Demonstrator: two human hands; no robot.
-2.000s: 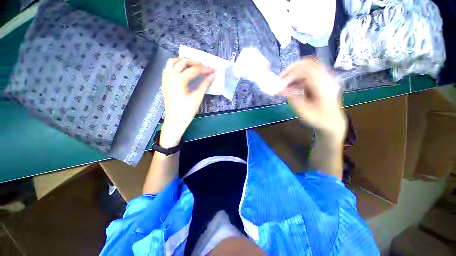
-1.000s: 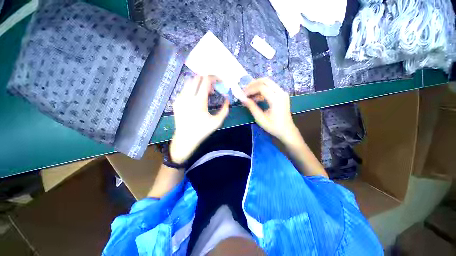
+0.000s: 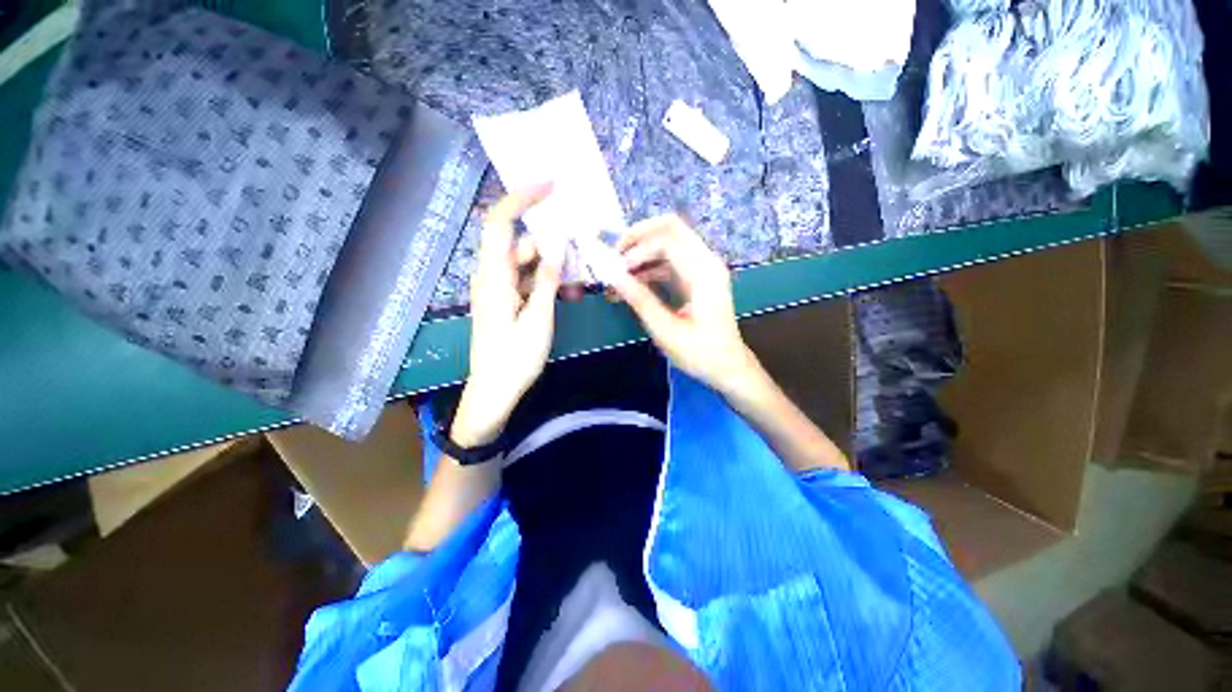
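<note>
A flat white leaflet (image 3: 557,152) is held between both hands over the bench's front edge. My left hand (image 3: 520,264) grips its lower left part with thumb and fingers. My right hand (image 3: 669,277) pinches its lower right corner, where a small white end shows; the fingers hide the detail. A printed grey packing bag (image 3: 203,203) lies at the left with its plain strip toward my left hand. A small white label (image 3: 696,131) lies on grey bag material (image 3: 541,61) behind my right hand.
White coiled cables (image 3: 1061,95) are heaped at the far right. A white leaflet stack (image 3: 851,41) is at the top. The green bench (image 3: 135,392) runs across. Below its edge, an open carton (image 3: 1034,392) holds dark grey bags (image 3: 908,379); brown cardboard is at the lower left.
Both hands came together on the leaflet, my right hand moving left from the earliest frame. The leaflet turned more upright. The small label came into view lying on the grey material.
</note>
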